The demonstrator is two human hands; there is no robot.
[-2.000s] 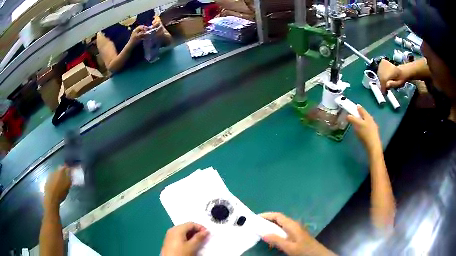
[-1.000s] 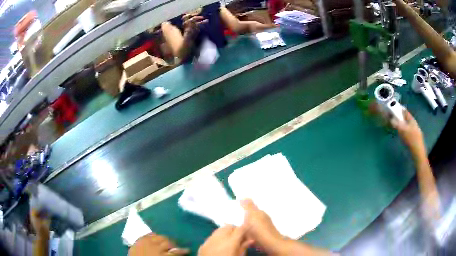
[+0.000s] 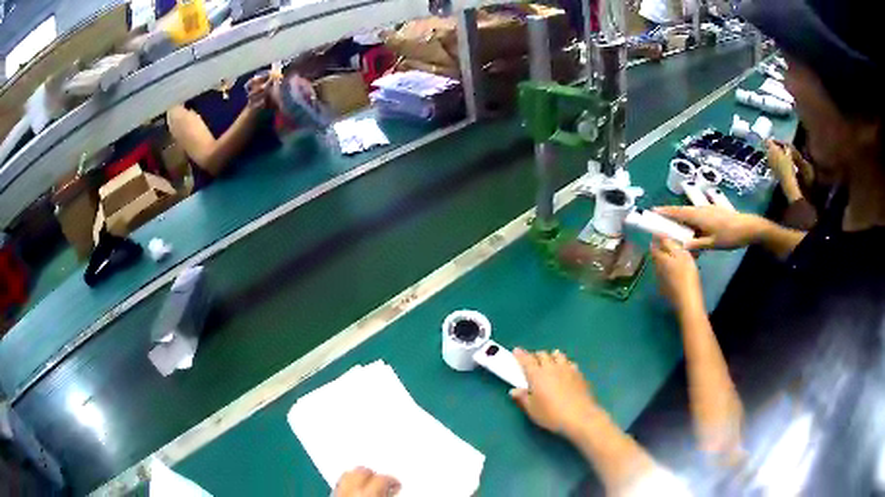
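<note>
A white handheld magnifier (image 3: 466, 340) with a round head and a dark ringed opening stands on the green bench top, its handle pointing right. My right hand (image 3: 558, 393) grips the handle end. A stack of white sheets (image 3: 388, 427) lies nearest me, left of the magnifier. My left hand (image 3: 366, 482) is cut off by the lower edge; its fingers rest at the stack's front edge, and whether it pinches a sheet is unclear.
A coworker's hands (image 3: 713, 228) hold another magnifier at the green press (image 3: 563, 116). More magnifiers (image 3: 684, 175) lie beyond. A grey-white carton (image 3: 182, 315) sits on the dark green belt (image 3: 320, 262). Another person (image 3: 209, 136) works opposite beside bluish stacked sheets (image 3: 417, 95).
Earlier my hands held a magnifier over the sheets, then worked together on white material. Now they are apart, with my right hand on a magnifier beside the stack. A carton now shows on the belt.
</note>
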